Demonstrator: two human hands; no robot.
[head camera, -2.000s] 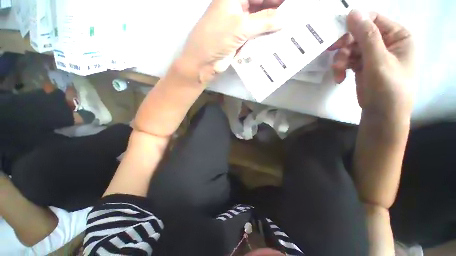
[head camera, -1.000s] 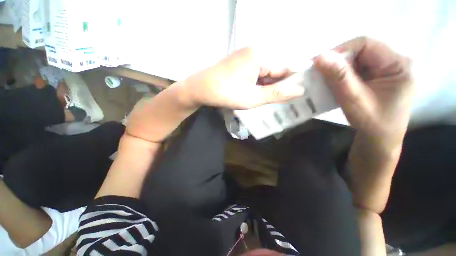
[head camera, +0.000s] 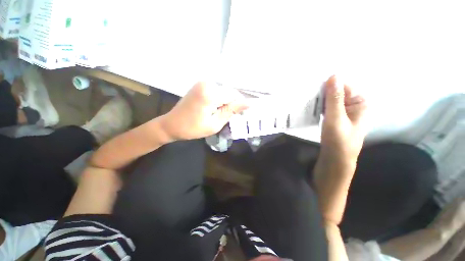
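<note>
A white printed leaflet (head camera: 267, 120) with a row of short dark bars lies at the near table edge, between my hands. It looks folded into a narrow strip. My left hand (head camera: 202, 112) grips its left end with curled fingers. My right hand (head camera: 340, 109) holds its right end, thumb on top. The leaflet's upper part is washed out by glare, so its far edge is hard to see.
White cartons with green patches (head camera: 61, 33) stand at the upper left of the white table (head camera: 285, 41). More printed white items (head camera: 444, 140) are at the right edge. Crumpled plastic (head camera: 220, 141) hangs below the table edge. Parts of other people show at both sides.
The leaflet went from being held up and tilted to lying lower and flatter at the table edge, as a narrower strip. My hands moved down and spread apart. The view shifted to the right.
</note>
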